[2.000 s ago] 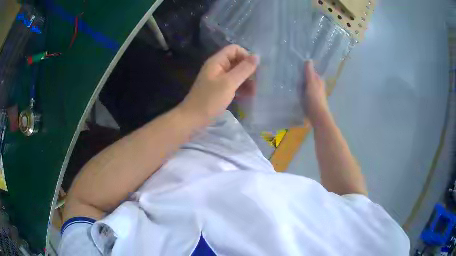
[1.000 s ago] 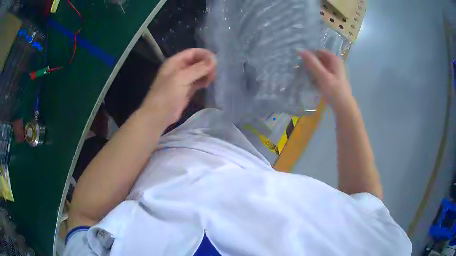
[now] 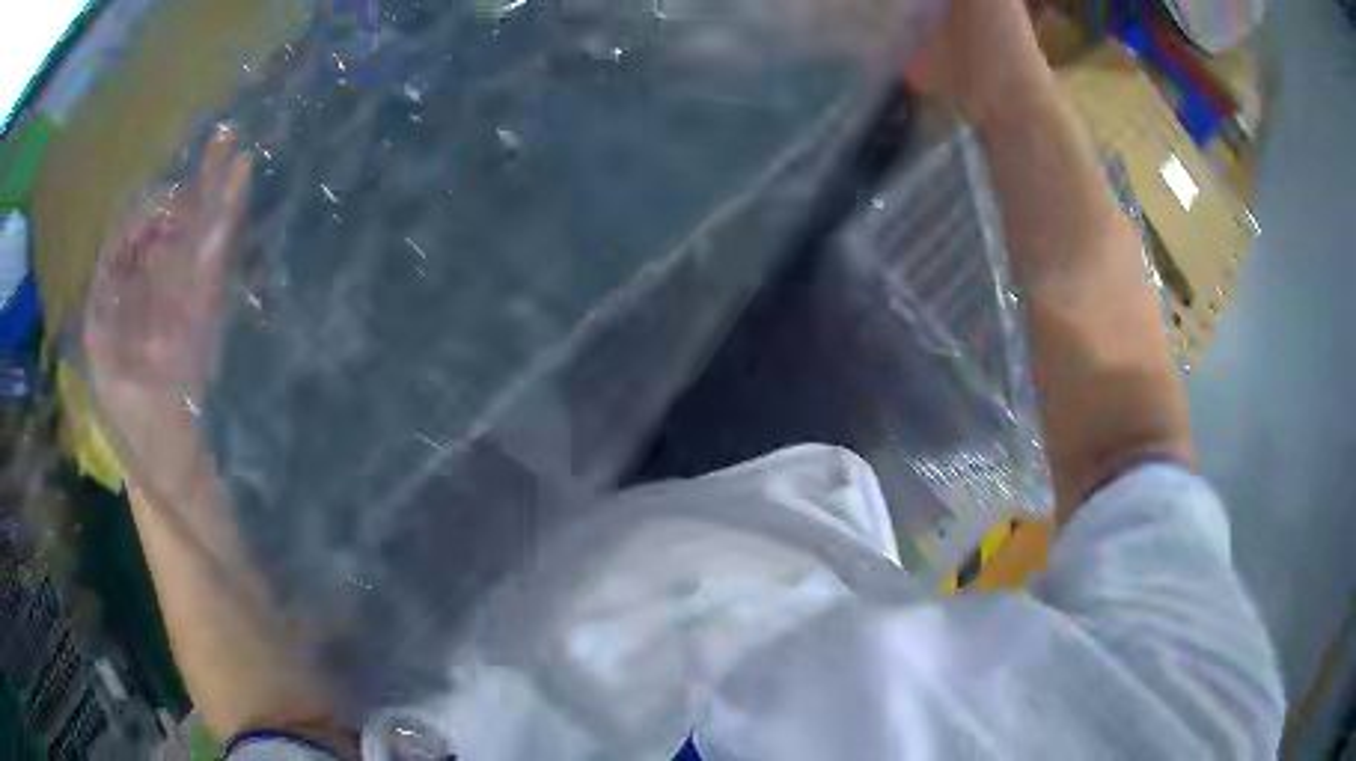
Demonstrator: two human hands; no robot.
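Note:
A large clear plastic tray or sheet (image 3: pixel 491 253), blurred and shiny, is held up close in front of me and covers much of the view. My left hand (image 3: pixel 171 298) is at its left edge, spread against it and partly seen through the plastic. My right hand (image 3: pixel 952 45) is at the top, at the tray's upper right corner; its fingers are blurred and partly cut off by the frame edge. The bench behind the plastic is mostly hidden.
Clear ridged plastic trays (image 3: pixel 944 298) lie below my right forearm. A tan perforated board (image 3: pixel 1175 193) is at the upper right, with grey floor (image 3: pixel 1309 357) beyond. Dark-patterned trays (image 3: pixel 52 639) are at the lower left.
The view has turned toward the bench. The plastic has moved left and up and now spans the view. My hands are much farther apart, the left at far left and the right at top.

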